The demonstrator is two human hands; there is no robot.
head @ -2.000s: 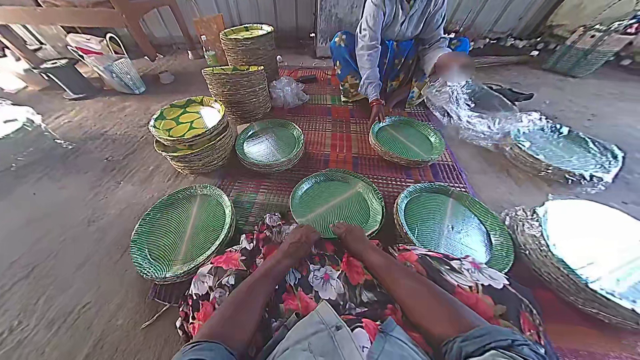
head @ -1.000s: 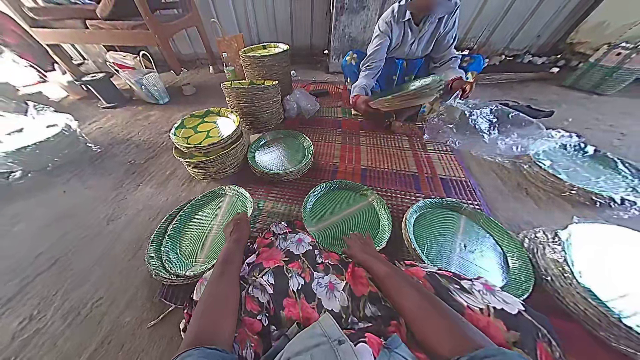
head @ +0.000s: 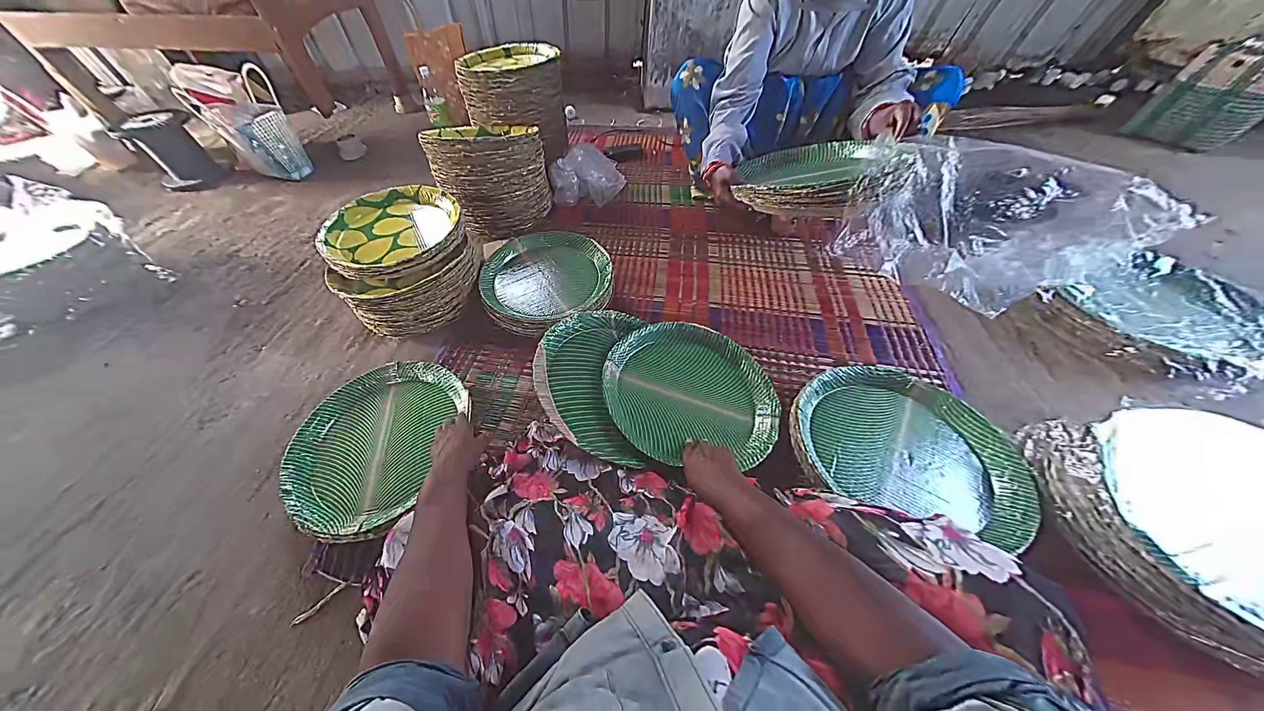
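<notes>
My left hand (head: 456,446) touches the right rim of a round green leaf-patterned plate (head: 370,449) on the left stack; whether its fingers grip the rim cannot be told. With my right hand (head: 709,462) I hold the near rim of another green plate (head: 691,390), which overlaps the right part of the green plate stack (head: 573,380) beneath it. A wider green plate stack (head: 894,454) lies to the right of that hand. Beyond the middle stack sits a smaller stack of green plates (head: 546,279).
A person (head: 810,89) crouches across the woven mat (head: 681,257), holding green plates (head: 810,168) beside clear plastic (head: 997,217). Yellow-green patterned plates (head: 390,232) stand in tall stacks at back left. Large plate stacks (head: 1096,513) line the right side.
My right hand now holds a plate shifted right over the middle stack. The left stack's top plate, offset a second ago, now lies in line. The other person has lowered the lifted plates beside the plastic.
</notes>
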